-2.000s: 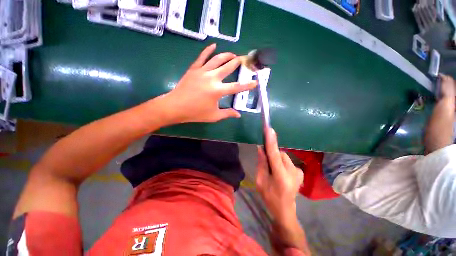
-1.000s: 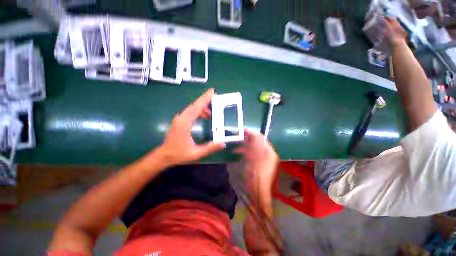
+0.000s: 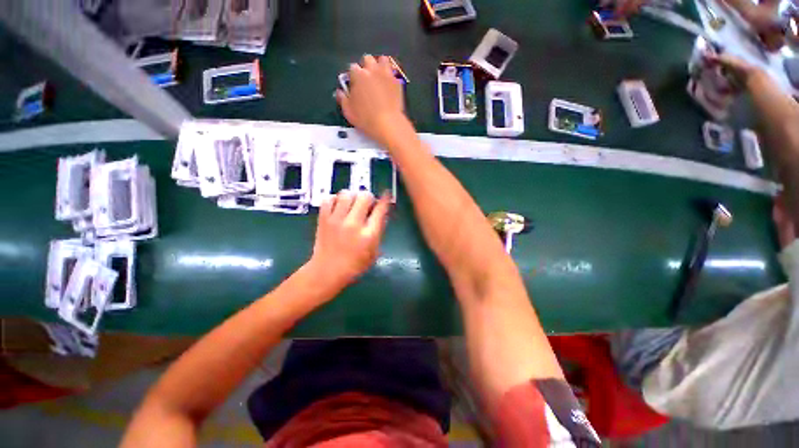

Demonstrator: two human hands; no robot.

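Note:
My left hand has its fingertips on the lower edge of the end face frame in the overlapping row. My right hand reaches over the pale strip and closes around a housing on the dark surface; my fingers hide most of it. The mallet lies on the green bench right of my right forearm, yellow-green face visible, its handle mostly hidden by the forearm.
Stacked frames sit at the far left. Housings with blue parts lie beyond the pale strip. A second mallet lies right. A co-worker's arm reaches in at the right. A grey bar crosses upper left.
The white unit I held in both hands is no longer there. My right hand has moved forward across the strip; my left hand has moved to the face frames. The view has shifted.

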